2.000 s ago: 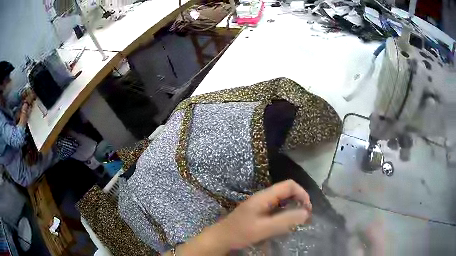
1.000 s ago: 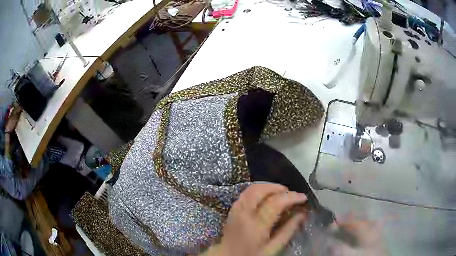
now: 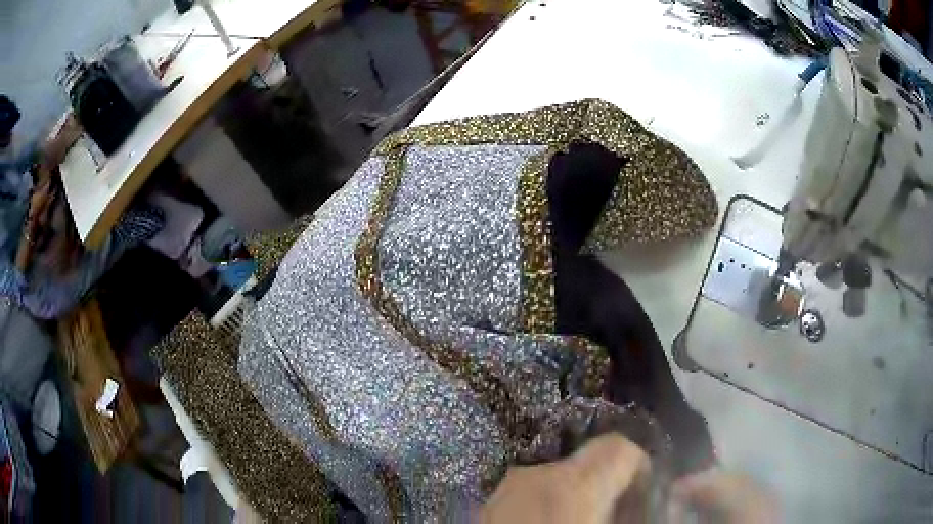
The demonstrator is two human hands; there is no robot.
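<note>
The grey-white printed garment point(image 3: 440, 235) lies over the white table's left edge, with yellow-brown trim point(image 3: 655, 194) along its borders. A black fabric piece point(image 3: 614, 317) shows at its opening. My left hand point(image 3: 578, 486) is at the bottom edge, blurred and partly cut off, against bunched garment cloth; its fingertips are hidden. My right hand point(image 3: 726, 501) is a blurred patch at the bottom edge, right of the left hand; its grip cannot be made out.
The cream sewing machine head point(image 3: 849, 164) stands at the right, with the shiny needle plate point(image 3: 742, 276) below it. Dark scraps point(image 3: 752, 20) lie at the table's back. Another white table point(image 3: 194, 118) and a person's sleeve point(image 3: 61, 292) are at the left.
The view has shifted. The cloth near my left hand is now bunched up, with a trimmed edge folded over. My left hand is lower in the picture; my right hand has come into view since the first frame.
</note>
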